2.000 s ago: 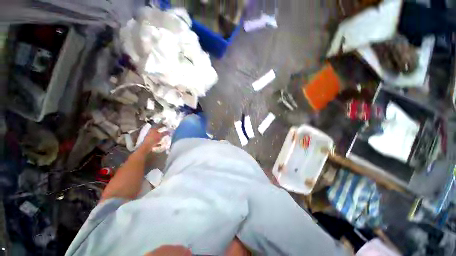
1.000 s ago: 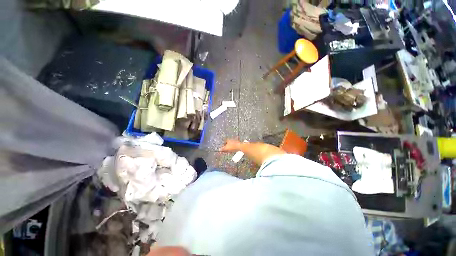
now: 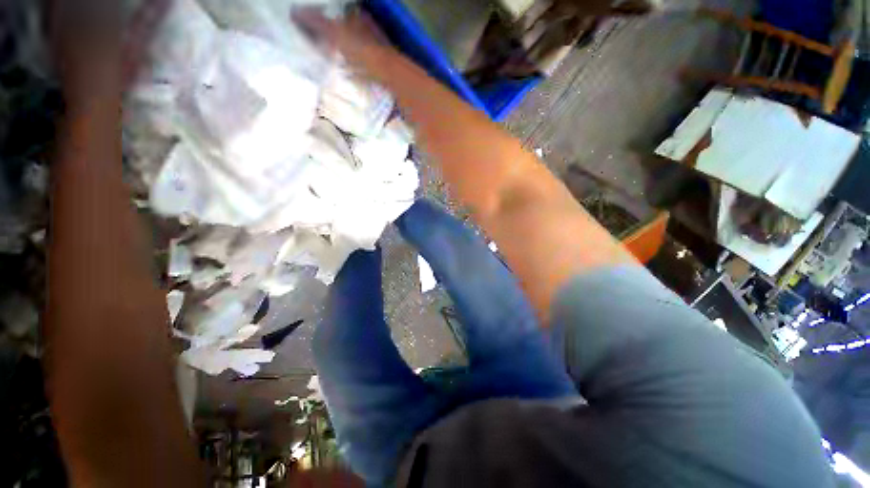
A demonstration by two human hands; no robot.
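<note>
A large loose heap of white fabric pieces (image 3: 258, 143) lies in front of me, left of my legs. My right hand (image 3: 329, 27) is at the heap's top edge, small and blurred; whether its fingers hold cloth cannot be told. My left forearm runs up the left side of the view, and my left hand (image 3: 105, 24) is dark, blurred and near the top edge beside the heap; its fingers cannot be made out. Smaller white and grey fabric scraps (image 3: 224, 324) lie below the heap.
A blue plastic crate (image 3: 429, 52) stands just beyond my right forearm, with brown fabric bundles (image 3: 520, 43) at its far side. A wooden stool (image 3: 782, 62) is at the upper right. White boards or flaps (image 3: 773, 148) and an orange panel (image 3: 647, 238) are at the right.
My right hand has moved from the floor scraps up to the white heap. My left arm has come into view beside it. The view has turned and the heap appears larger.
</note>
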